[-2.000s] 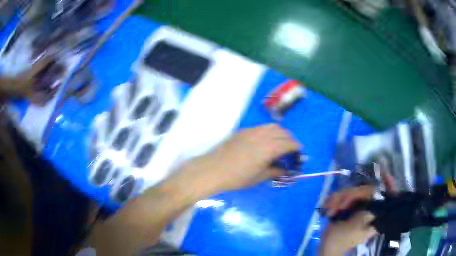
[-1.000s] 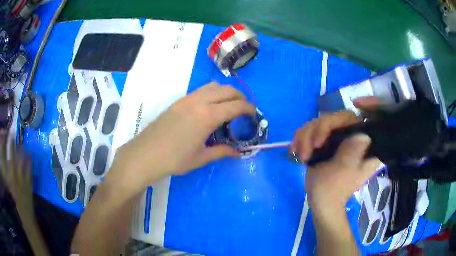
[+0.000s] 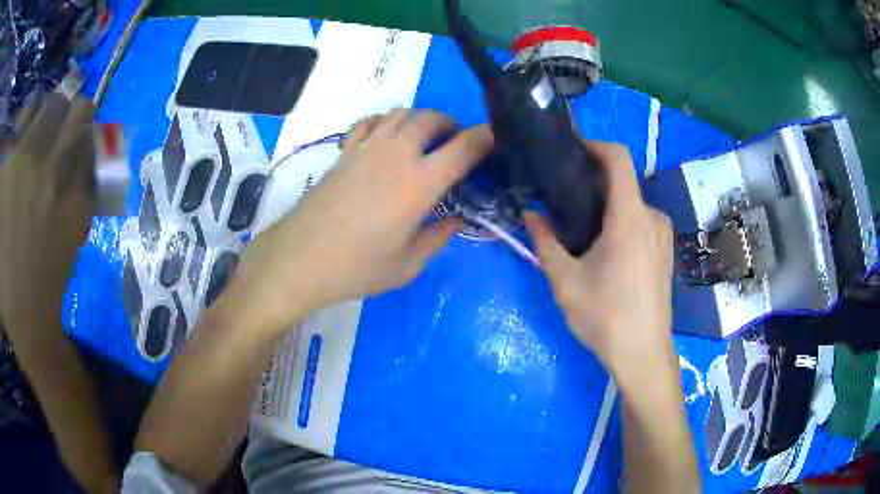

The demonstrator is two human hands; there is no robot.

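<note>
My right hand [image 3: 618, 260] grips the thick black electric screwdriver [image 3: 545, 145], held upright with its cable rising at the top. The driver's lower end is hidden by my fingers and the unit. My left hand [image 3: 371, 207] holds a round wired unit [image 3: 473, 207] on the blue sheet; much of the unit is hidden by my fingers and the driver. Light lead wires run from the unit toward my right hand. A silver banded cylinder [image 3: 564, 53] with a red band sits behind the driver, near the green belt.
The grey-silver screw feeder [image 3: 753, 232] stands at right. The green conveyor belt [image 3: 695, 58] curves behind. Another person's hand and forearm [image 3: 43, 222] at far left are blurred, beside a red-and-white cylinder [image 3: 111, 169]. A pile of wired units [image 3: 43, 48] lies at top left.
My right hand has moved left with the screwdriver, from beside the feeder to over the round unit, and the driver is now upright. The other person's hand at left has come up with a cylinder.
</note>
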